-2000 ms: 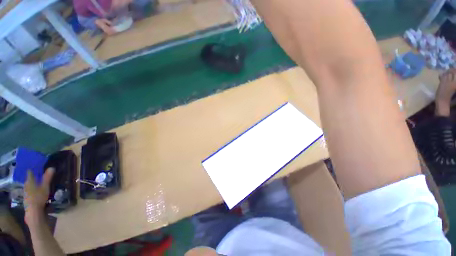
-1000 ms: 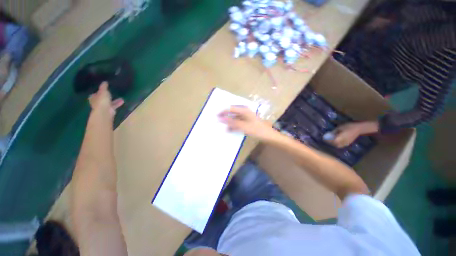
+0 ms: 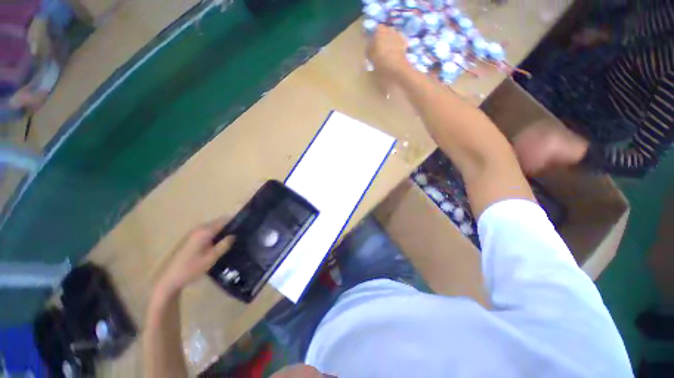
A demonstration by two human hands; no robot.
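A black housing lies tilted across the lower part of the white work pad, its open side up, with a pale round fitting inside. My left hand holds the housing by its left edge. My right hand is at the left edge of the motor pile; its fingertips are partly hidden, so I cannot tell whether it holds a motor.
Two black housings stand at the lower left bench end near a blue block. An open carton with motors or housings inside is right of the bench. Another person's hand is over it. A green belt runs beyond the bench.
My left hand has come back from the green belt with a black housing, now on the pad. My right hand has moved from the pad up to the motor pile.
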